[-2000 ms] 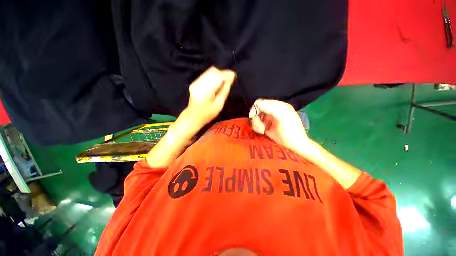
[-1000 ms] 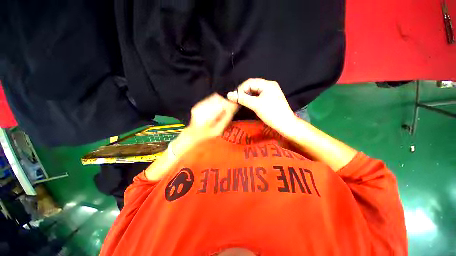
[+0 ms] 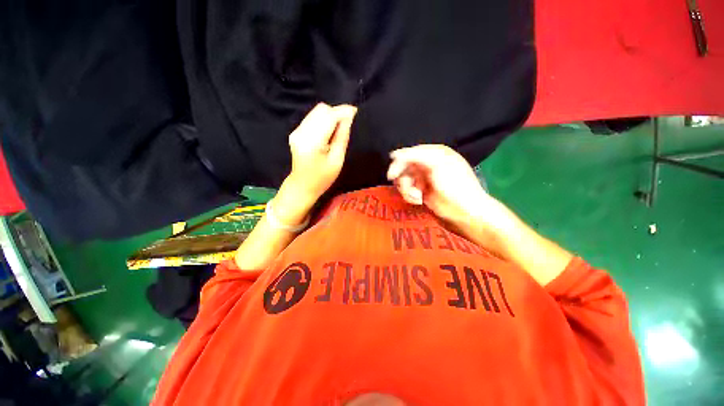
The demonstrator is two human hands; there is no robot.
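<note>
A large dark coat (image 3: pixel 429 71) covers the table edge and hangs down in front of me. My left hand (image 3: pixel 321 143) is over its lower middle, with thumb and fingertips pinched together. A tiny pale glint shows on the cloth just above these fingertips. My right hand (image 3: pixel 437 181) is to the right, near my chest at the coat's lower edge, apart from my left hand, with curled fingers. Any needle, thread or button in either hand is too small or blurred to tell.
A red-covered table (image 3: pixel 603 67) extends to the right, with a slim dark tool (image 3: pixel 698 30) at its far right. A yellow-edged crate (image 3: pixel 190 247) is below the coat at left. A metal stand (image 3: pixel 656 162) is on the green floor at right.
My hands came together at the coat's lower edge and have now parted. My left hand moved up over the cloth; my right hand moved right and down. The coat shifted slightly left in view.
</note>
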